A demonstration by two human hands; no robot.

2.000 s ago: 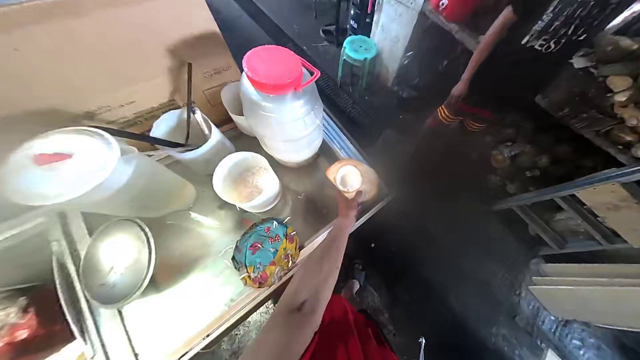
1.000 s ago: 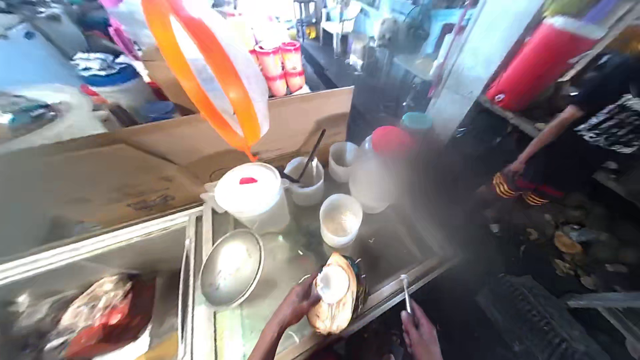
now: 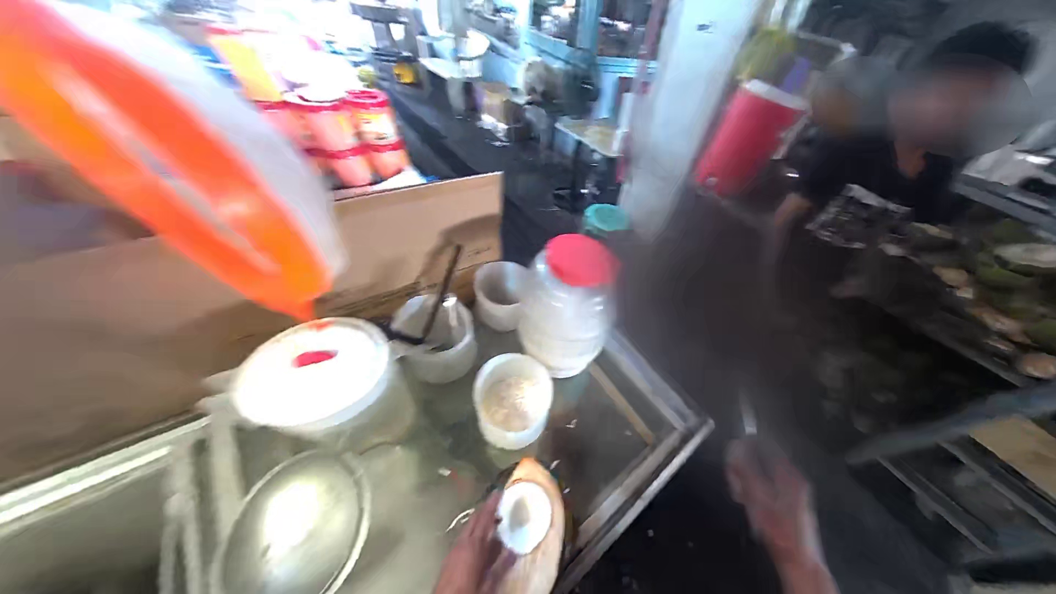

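Observation:
My left hand point(image 3: 477, 546) rests at the left side of a cut coconut point(image 3: 540, 540), whose white inner opening faces up, at the near edge of the glass-topped counter. Held out over the dark floor at the right, my right hand point(image 3: 767, 487) is blurred and grips a thin metal utensil point(image 3: 747, 412) pointing upward; its kind cannot be told. Just beyond the coconut stands a white tub point(image 3: 513, 402) with pale contents. Behind it are a clear plastic jar with a red lid point(image 3: 582, 262), a white tub with dark-handled utensils point(image 3: 437, 351) and another white tub point(image 3: 501, 295).
A large white-lidded container point(image 3: 318, 375) and a round metal lid point(image 3: 293, 524) occupy the counter's left. An orange-and-white plastic item point(image 3: 206, 165) hangs above. Cardboard point(image 3: 412, 231) lines the back. At right, a person point(image 3: 874, 177) is beside coconuts point(image 3: 1023, 289) on a rack.
My right hand with the utensil has moved out to the right, away from the coconut. My left hand remains at the coconut. The view has swung since two seconds ago.

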